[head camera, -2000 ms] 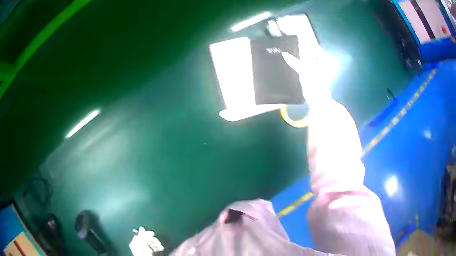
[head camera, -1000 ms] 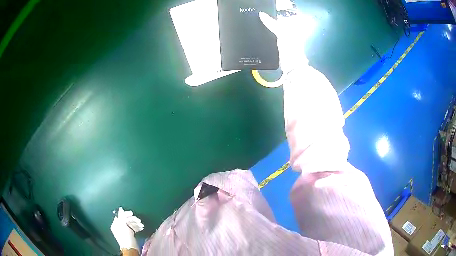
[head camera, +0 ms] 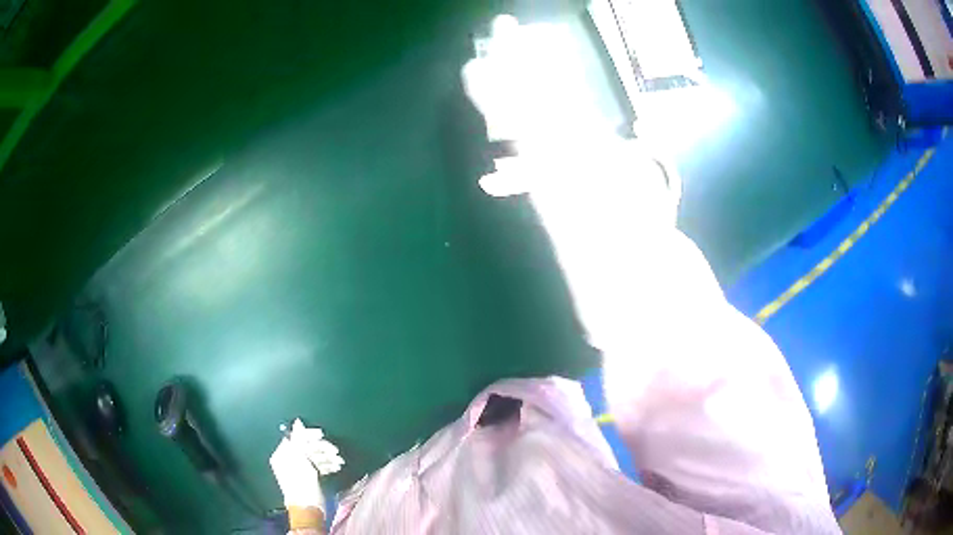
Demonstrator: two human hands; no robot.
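Observation:
My right hand (head camera: 528, 99), in a white glove, is over the upper middle of the bench, washed out by glare. A thin dark strip shows between its thumb and fingers; what it is and whether the hand grips it cannot be told. An e-reader (head camera: 653, 42) with a pale screen lies at the top, right of this hand, beside a glaring white piece. My left hand (head camera: 303, 460), gloved, is low at the left with loosely parted fingers and no clear object in it.
A black barcode scanner (head camera: 172, 408) and a mouse (head camera: 107, 405) lie at lower left, with a coiled cable (head camera: 92, 332) behind. A monitor (head camera: 47, 475) is at the left edge. Green bench mat (head camera: 366, 272) spans the middle. Blue floor with yellow tape (head camera: 836, 256) is at right.
My right hand has moved left from the dark-backed e-reader's side; that dark back and the white sheet left of it no longer show. A pale-screened e-reader now shows right of the hand.

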